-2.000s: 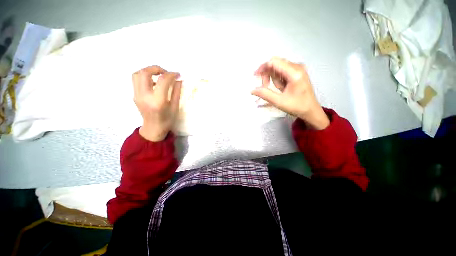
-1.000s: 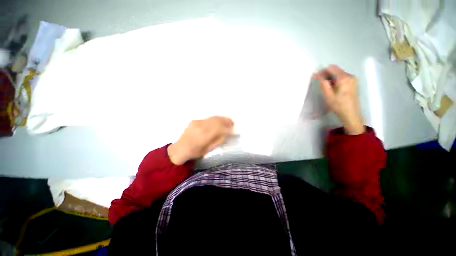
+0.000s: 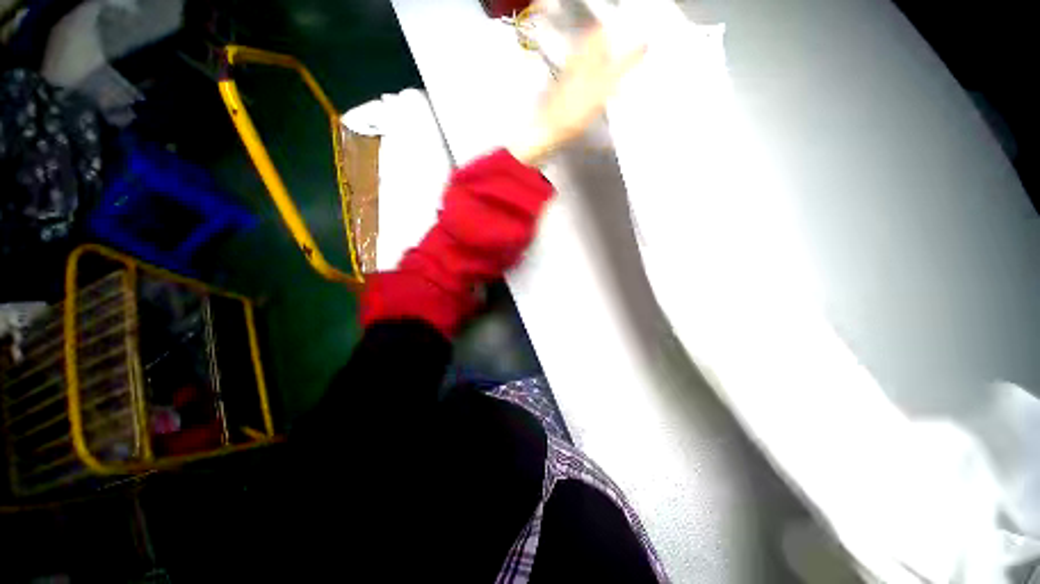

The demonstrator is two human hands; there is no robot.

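The white garment (image 3: 730, 262) is overexposed and stretches in a long strip across the table from the top to the lower right. My left hand (image 3: 576, 97) is blurred and reaches to the garment's far end at the top. Its fingers wash out against the white cloth, so I cannot tell whether they grip it. A dim, blurred brownish shape at the bottom edge beside the garment may be my right hand, but I cannot tell.
The light grey table (image 3: 912, 228) has its near edge running diagonally. To the left are a yellow-framed cart (image 3: 268, 171) holding white cloth, a yellow wire rack (image 3: 74, 365) and a blue stool or crate (image 3: 165, 205). A red container (image 3: 502, 7) is partly visible at the top.
The view has turned strongly to the left, showing the floor and carts. My left arm has stretched out along the table. My right arm has left clear view. The garment now lies or hangs in a narrower strip.
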